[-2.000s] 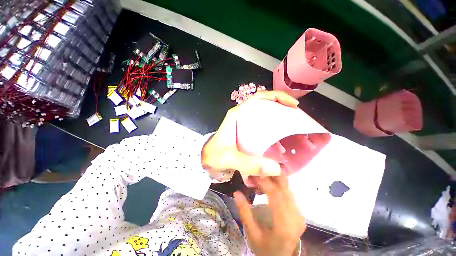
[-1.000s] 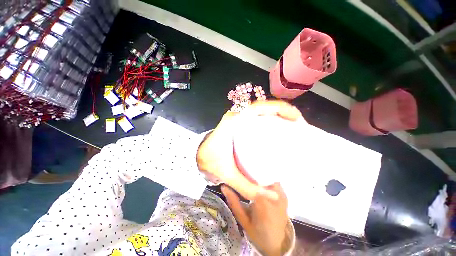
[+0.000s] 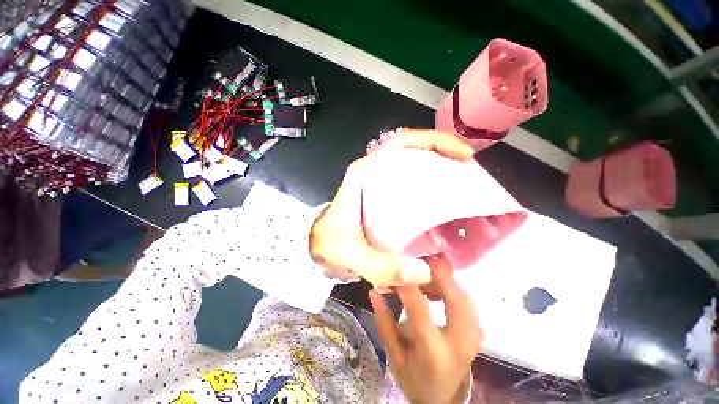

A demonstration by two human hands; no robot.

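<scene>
A pink hollow housing [image 3: 441, 197] is held above the white sheet, its open end facing lower right. My left hand [image 3: 355, 229] grips it from the left, fingers over the top and thumb along the lower edge. My right hand [image 3: 434, 339] is below the open end, with fingertips at or just inside the rim. Whether these fingertips hold a small part is hidden. A heap of tiny pink pieces [image 3: 385, 140] lies behind my left hand, partly covered by it.
Two more pink housings with dark bands stand behind [image 3: 489, 91] and at right [image 3: 623, 180]. Batteries [image 3: 213, 167], red wires and circuit boards lie at left, beside stacked blister trays [image 3: 71, 87]. The white sheet [image 3: 579, 272] has a black patch. Clear plastic is at lower right.
The housing has tilted so its open end shows again, as it did two seconds ago. My right hand's fingers have spread and moved up to the rim. The view has shifted slightly.
</scene>
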